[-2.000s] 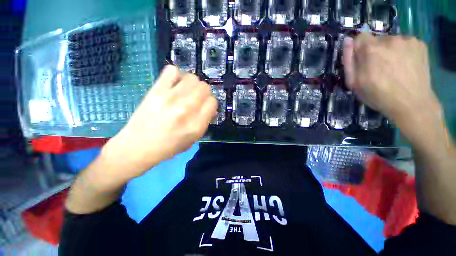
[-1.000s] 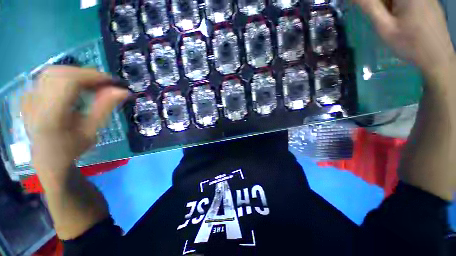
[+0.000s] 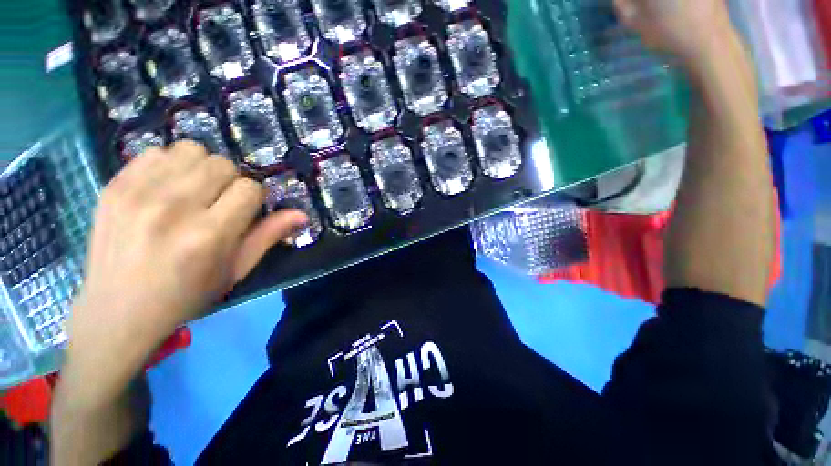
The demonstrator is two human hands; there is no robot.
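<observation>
A glossy black tray (image 3: 364,246) lies slanted on the green mat and holds rows of silver-clear oval units (image 3: 312,107) with dark centres. My left hand (image 3: 178,214) is over the tray's near left corner, thumb reaching toward the near row; what its fingertips hold, if anything, cannot be seen. My right hand (image 3: 674,23) is at the top right, partly cut off by the frame edge, over a clear blister tray (image 3: 583,45); its fingertips are blurred. Another clear blister tray (image 3: 46,314) with black parts (image 3: 27,214) lies left of the black tray.
A white label (image 3: 58,57) is on the mat at the upper left. Below the bench edge are a clear plastic tray (image 3: 533,238), red crates or stools (image 3: 624,250) and blue areas. Clear and whitish plastic (image 3: 784,55) stands at the upper right.
The view has shifted, so the black tray appears farther left and more slanted. My left hand has moved from the left blister tray onto the black tray. My right hand is now at the right blister tray.
</observation>
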